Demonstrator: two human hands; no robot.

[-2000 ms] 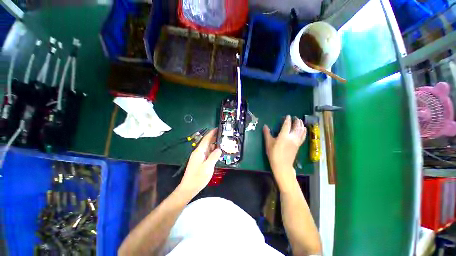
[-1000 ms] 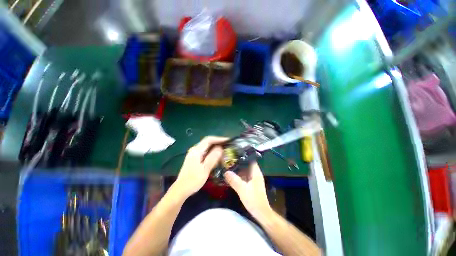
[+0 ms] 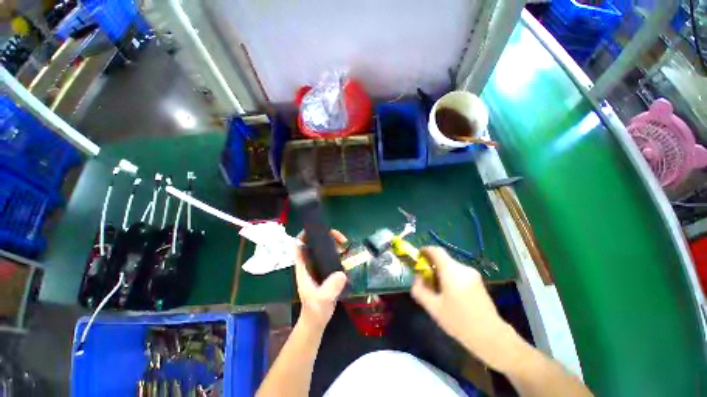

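Observation:
My left hand [image 3: 319, 288] holds a long black housing [image 3: 314, 233] on end, its closed dark side showing. A white cable [image 3: 208, 205] trails from it to the upper left. My right hand [image 3: 457, 293] grips a yellow-handled tool [image 3: 411, 257] whose blurred grey head points toward the housing, apart from it. A flat silver block [image 3: 386, 273] lies on the bench below the tool head. Blue-handled pliers [image 3: 457, 246] lie to the right. A small silver tool [image 3: 408, 221] lies behind the block.
Black housings [image 3: 136, 260] with white cables stand at left, behind a blue crate [image 3: 246, 345] of metal parts. White cloth [image 3: 269, 246] lies left of my left hand. Parts bins [image 3: 401, 138] and a grease bucket [image 3: 459, 116] line the back. A wooden-handled tool [image 3: 525, 233] lies on the right ledge.
The housing has turned from open side up to closed side showing, and is raised. My right hand has left it and taken the yellow-handled tool from the right ledge. The view has shifted.

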